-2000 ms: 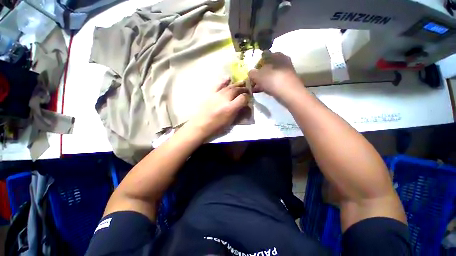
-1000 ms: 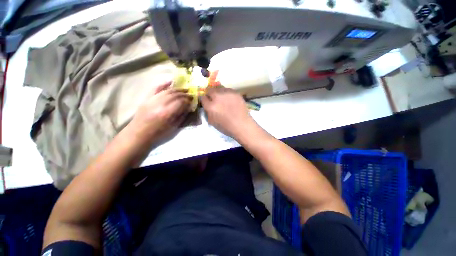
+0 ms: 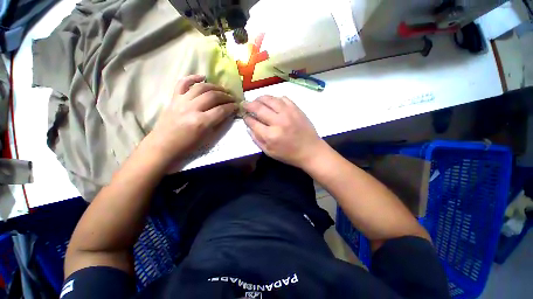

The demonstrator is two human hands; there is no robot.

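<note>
The khaki garment piece (image 3: 125,76) lies creased on the white table, left of the needle, its right part lit yellow. My left hand (image 3: 196,120) lies on its near right edge, fingertips on the cloth. My right hand (image 3: 280,128) meets the left fingertips and pinches the garment's edge between thumb and fingers. The presser foot and needle (image 3: 222,40) are just beyond my hands. Red-orange tape marks (image 3: 251,64) show on the machine bed beside the cloth. Thread snips (image 3: 301,79) with a green-blue handle lie right of the tape.
The machine head (image 3: 403,14) is cut off at the top. A white paper strip (image 3: 348,35) is on the bed. Blue crates stand below the table, one at the right (image 3: 467,216) and others at the left. Grey cloth (image 3: 14,175) lies at the far left edge.
Both hands have moved toward the table's front edge, away from the needle, with the garment's edge. The red-orange tape and snips are now uncovered. The camera view has shifted.
</note>
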